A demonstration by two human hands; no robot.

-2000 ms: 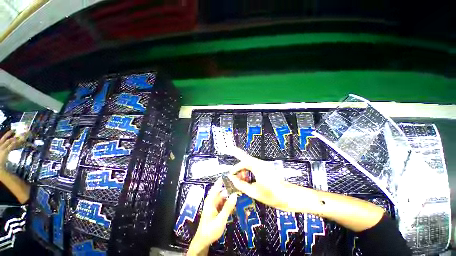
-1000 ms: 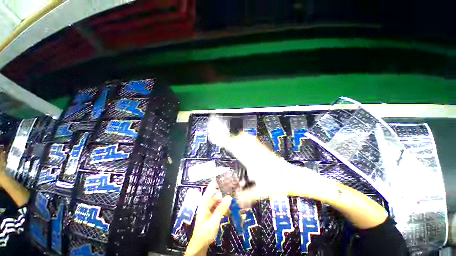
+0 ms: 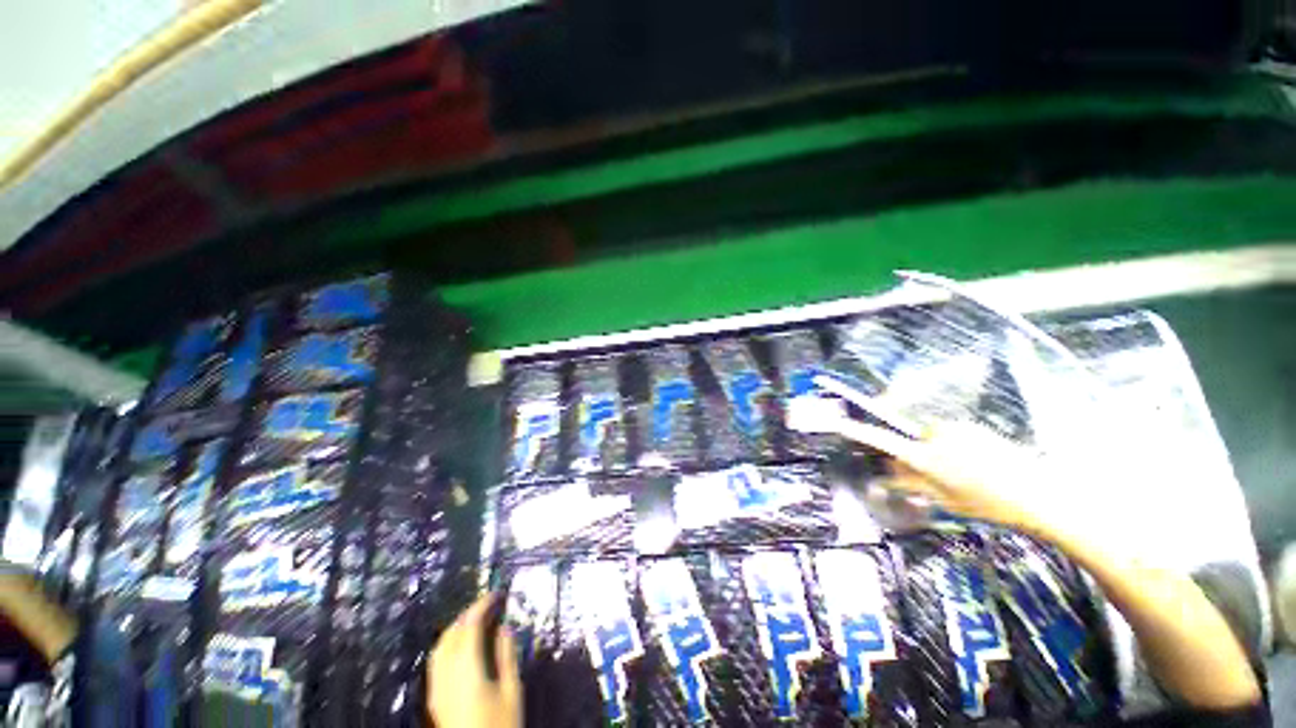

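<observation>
The black pocketed tray lies in front of me. Its pockets hold flat parts with blue stepped areas. My right hand is over the tray's back right part. Thin pale tips, which look like tweezers, stick out from its fingers to the left, above a back-row pocket. My left hand is at the tray's front left edge, partly cut off by the frame's bottom. The image is blurred, and I cannot tell whether the left fingers hold anything.
A tall stack of black trays with blue parts stands at the left. A clear curling sheet covers the tray's back right corner. A white-grey sheet lies right of the tray. Another person's forearm shows at the far left.
My hands have moved apart: the right went right, the left went down to the tray's edge. The small dark square piece between them no longer shows. The view has tilted.
</observation>
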